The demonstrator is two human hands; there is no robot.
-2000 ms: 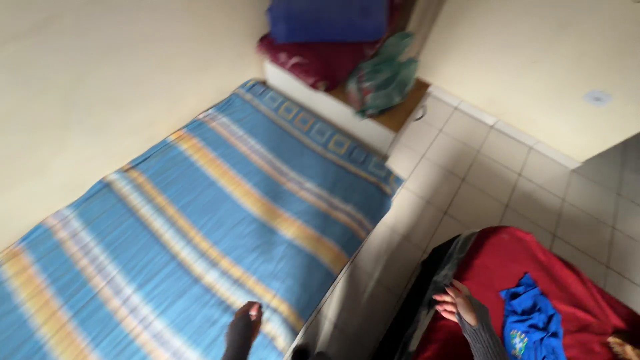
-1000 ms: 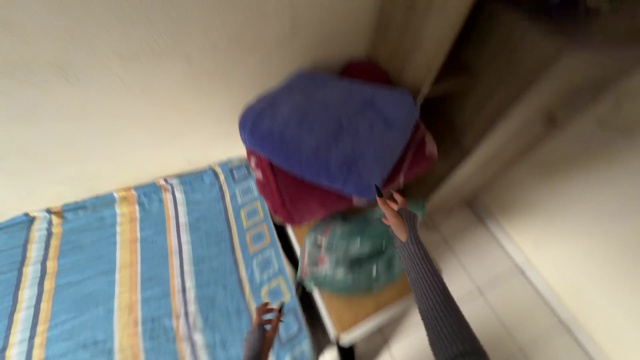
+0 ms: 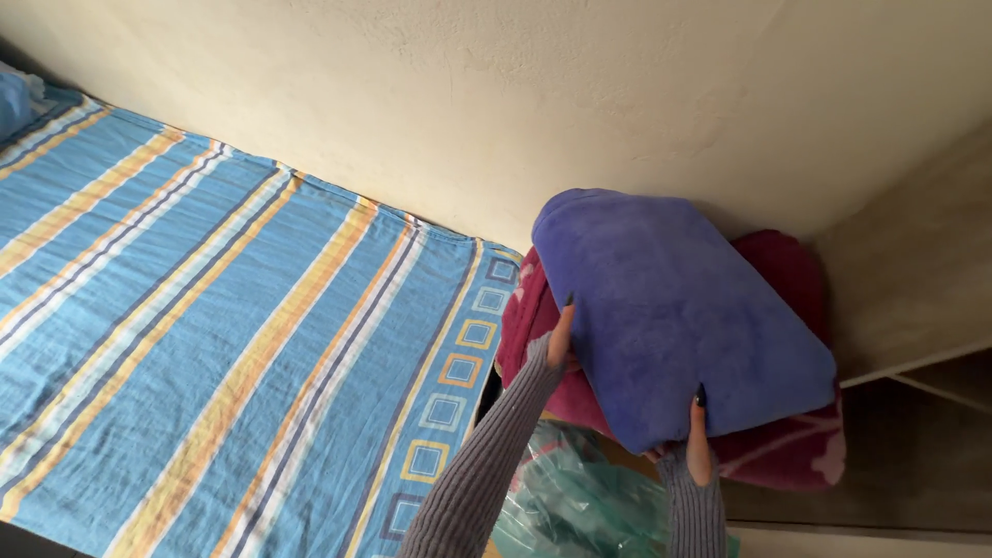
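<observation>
A folded blue-purple plush blanket (image 3: 682, 310) lies on top of a folded maroon blanket (image 3: 775, 457) with a pale pattern. My left hand (image 3: 562, 341) grips the blue blanket at its left edge, thumb on top and fingers tucked out of sight beneath. At the near edge my right hand (image 3: 697, 438) holds it the same way, thumb above, the other fingers mostly hidden below. Both forearms wear grey ribbed sleeves.
A bed with a striped blue sheet (image 3: 310, 310) fills the left side along a cream wall (image 3: 465, 101). Below the blankets sits a green translucent plastic bag (image 3: 581, 496) on a wooden surface. Wooden furniture (image 3: 907, 271) stands at the right.
Both hands have come to the blue blanket and taken hold of its edges; one second ago the left was apart from it, over the bed's end. The view has swung towards the blankets.
</observation>
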